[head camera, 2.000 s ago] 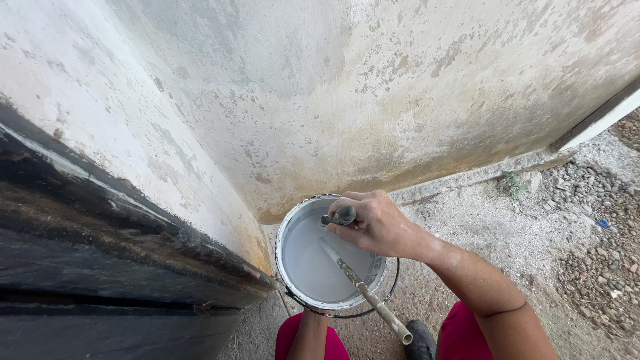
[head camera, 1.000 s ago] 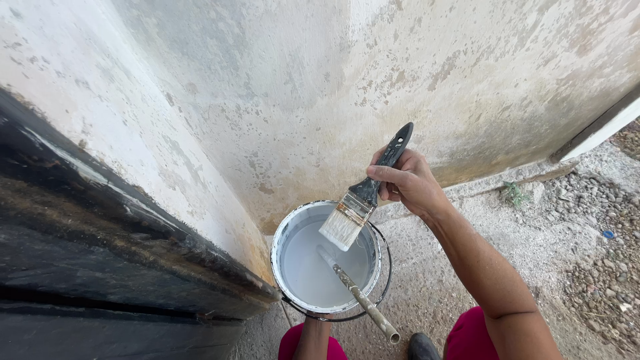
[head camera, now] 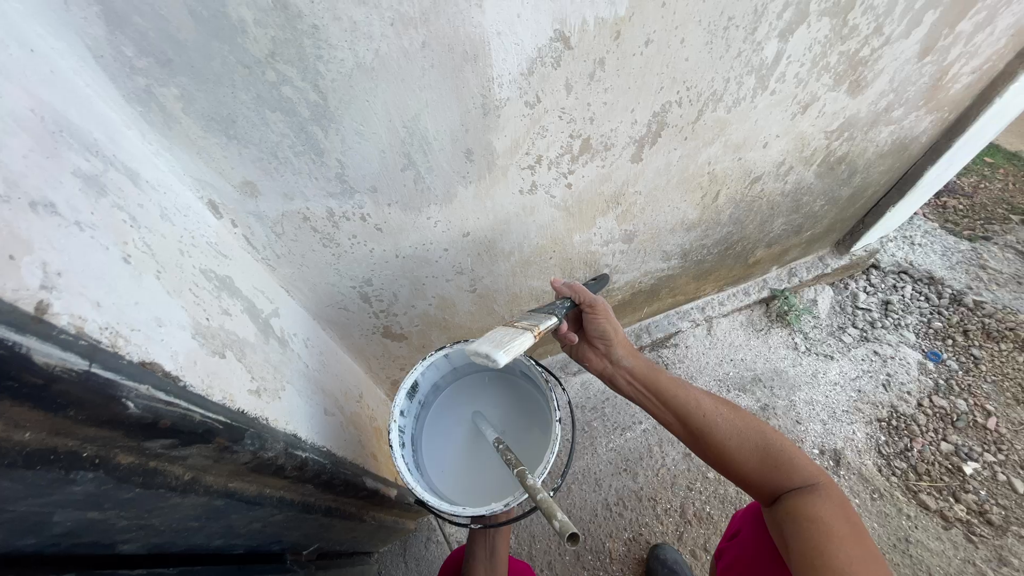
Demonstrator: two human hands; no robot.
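Note:
My right hand (head camera: 588,324) grips the black handle of a flat paintbrush (head camera: 524,332), its bristles coated in white paint and held over the far rim of a bucket. The bucket (head camera: 406,436) has a wire handle and contains thin white paint (head camera: 456,432). A paint-spattered hollow tube (head camera: 532,488) leans in it, one end in the paint and the other sticking out over the near rim. Below the bucket my left forearm (head camera: 488,548) shows; the left hand itself is hidden behind the bucket, so its grasp cannot be seen.
A patchy plastered wall (head camera: 448,200) rises ahead and meets another wall (head camera: 160,264) in a corner. Dark boards (head camera: 160,464) run along the lower left. Rough concrete ground (head camera: 640,448), gravel (head camera: 944,416), a small plant (head camera: 788,306) and a white post (head camera: 944,168) lie to the right.
Two seconds ago the brush was down inside the bucket. My right hand has lifted it out, and it has since tilted from bristles-down to nearly level above the far rim.

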